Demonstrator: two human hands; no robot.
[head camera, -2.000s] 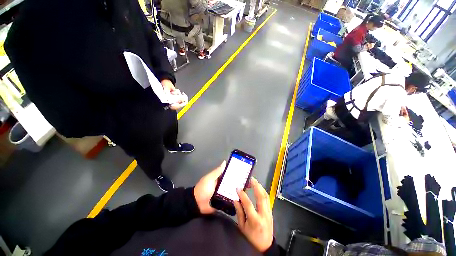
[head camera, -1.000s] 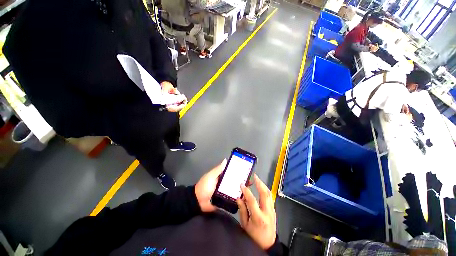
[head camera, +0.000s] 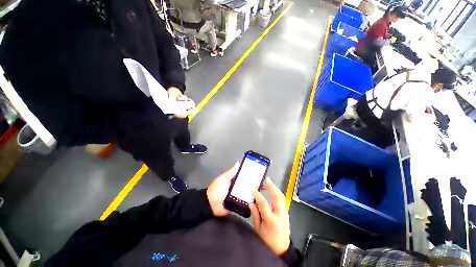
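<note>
A black smartphone (head camera: 247, 182) with a lit, mostly white screen and a blue band at its top is upright in front of my chest at the lower middle. My left hand (head camera: 220, 192) holds it from its left side and behind. My right hand (head camera: 271, 216) is at the phone's lower right, fingers bent, with a fingertip at the screen's right edge. Whether that fingertip touches the screen cannot be told. The screen text is too small to read.
A standing person in black (head camera: 78, 78) at the left holds a white paper sheet (head camera: 149, 88). Blue bin carts (head camera: 355, 182) line the yellow-edged aisle (head camera: 250, 104) at the right. Workers sit along a white table (head camera: 417, 172) bearing black cut pieces (head camera: 434, 208). A plaid sleeve shows at the bottom right.
The view has shifted slightly, and the bins and table sit a little further right. The phone stays in my left hand. My right-hand fingers have moved slightly near the screen.
</note>
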